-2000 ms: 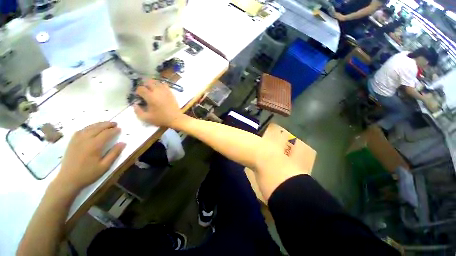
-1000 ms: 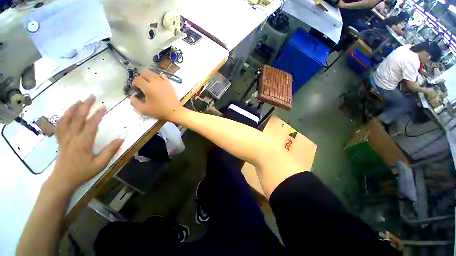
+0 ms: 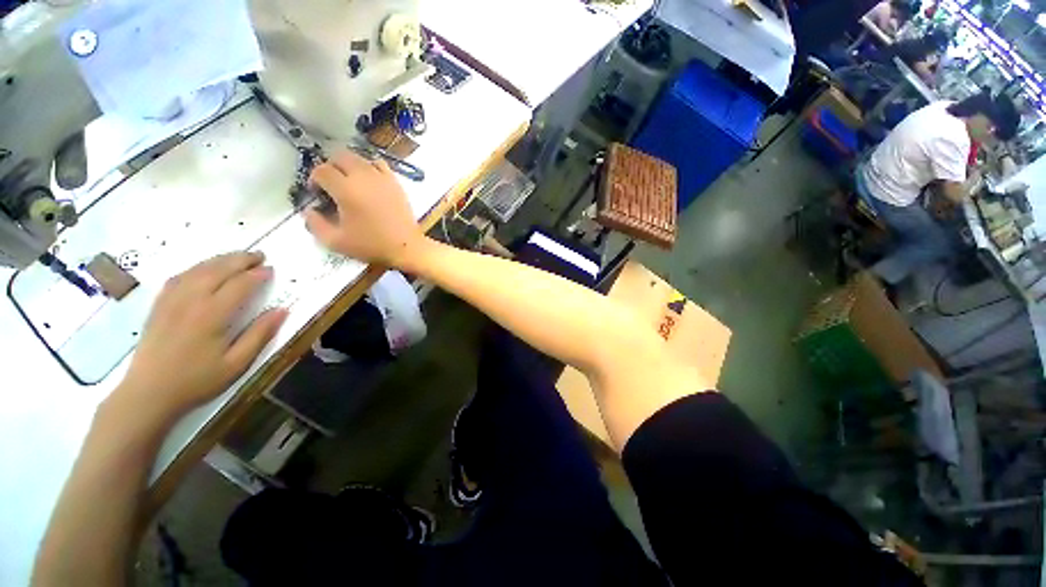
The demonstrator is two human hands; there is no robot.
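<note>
The cream sewing machine stands at the upper left on the white machine table. My right hand rests at the table's front edge, fingers curled over a small dark metal cluster, perhaps scissors or snips; its lower part is hidden and I cannot tell if it is gripped. My left hand lies palm down on the table beside the bed plate, fingers together, thumb apart. Nothing shows under it. A small brown block lies near the needle area.
A thin dark tool and a small brown pad lie right of my right hand. A pale sheet is against the machine. A brown stool, a carton and a blue bin stand right. A person in white sits further off.
My left hand lifted with fingers spread a second ago and now lies flatter, fingers closer together. My right hand stays by the dark metal cluster. The view has shifted slightly.
</note>
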